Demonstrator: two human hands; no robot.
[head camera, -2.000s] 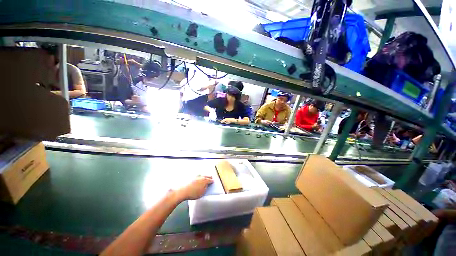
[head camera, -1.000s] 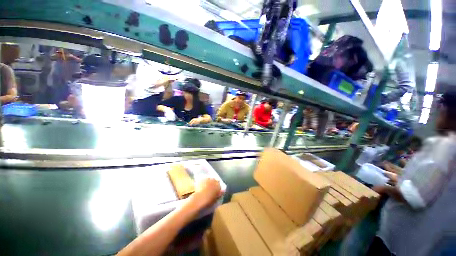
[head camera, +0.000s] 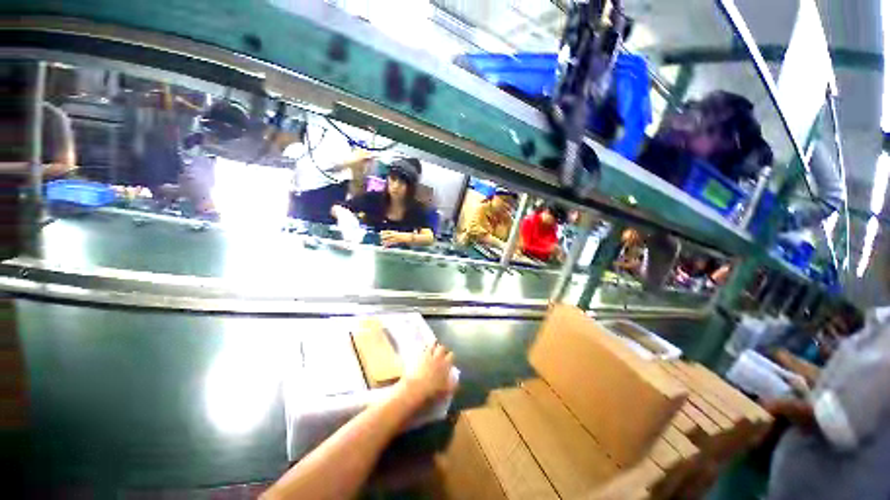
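Observation:
The white foam tray (head camera: 327, 379) lies on the dark green bench, with clear film around it. A small brown inner box (head camera: 375, 354) lies in its top, near the middle. My left hand (head camera: 429, 376) reaches in from the bottom and holds the tray's right edge with curled fingers, to the right of the inner box. The fingertips are partly hidden and blurred. My right hand is not in view.
Plain brown cartons (head camera: 527, 439) lean in a row at the right, with one standing higher (head camera: 605, 381). Behind it is another foam tray (head camera: 639, 337). A green overhead shelf (head camera: 468, 107) crosses above. A person (head camera: 839, 420) stands at the right; several people sit opposite.
My left hand has moved from the left part of the tray to its right edge. The tray now sits farther left of the cartons. The view has turned right, then partly back.

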